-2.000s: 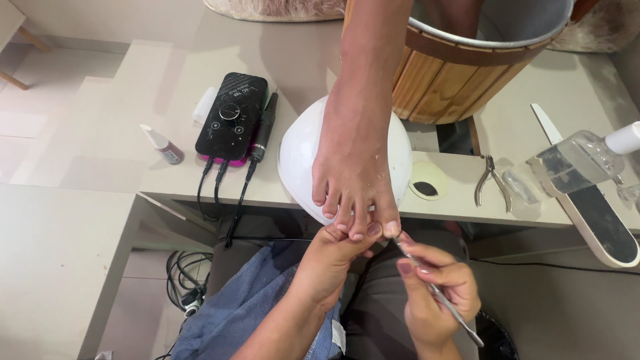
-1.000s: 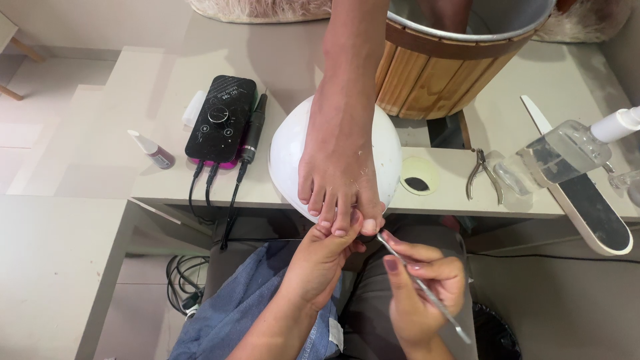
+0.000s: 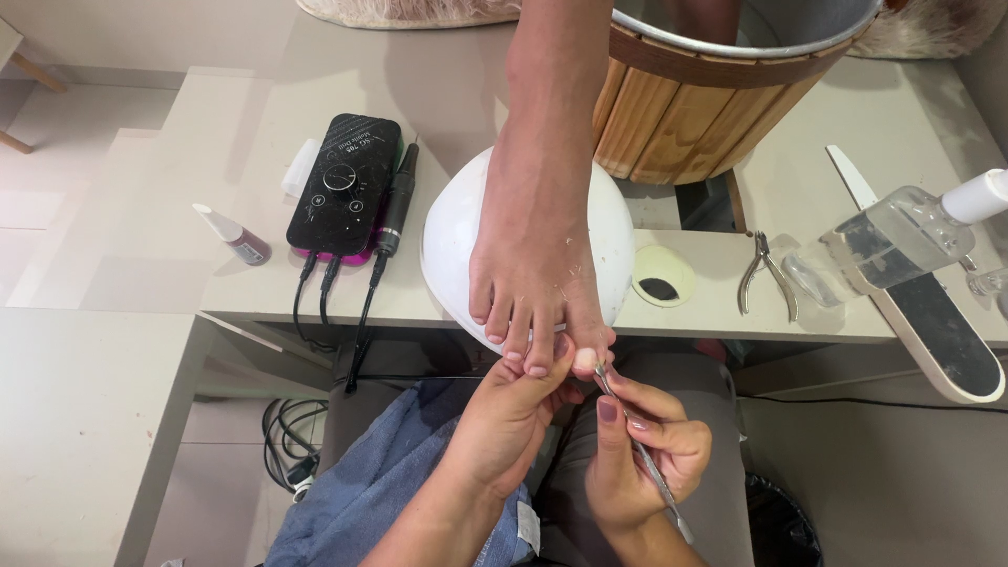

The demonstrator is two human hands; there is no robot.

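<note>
Another person's bare foot (image 3: 535, 228) rests on a white rounded footrest (image 3: 449, 244), toes toward me. My left hand (image 3: 508, 417) grips the toes beside the big toe, its thumb pressed against them; some of its fingers are hidden underneath. In my right hand (image 3: 650, 449) is a slim metal cuticle pusher (image 3: 650, 465), held like a pen, its upper tip at the side edge of the big toe's nail (image 3: 585, 359). Small pale flakes lie on the top of the foot.
A black electric nail drill unit (image 3: 344, 185) with its handpiece (image 3: 398, 201) and a small bottle (image 3: 232, 235) stand left. Cuticle nippers (image 3: 768, 276), a clear bottle (image 3: 898, 236) and a foot file (image 3: 937, 339) lie right, below a wood-slatted tub (image 3: 677, 110). A blue towel (image 3: 386, 472) covers my lap.
The pusher's tip stays near the edge of the big toe's nail, and my right hand has shifted slightly around it. My left hand keeps its hold on the toes.
</note>
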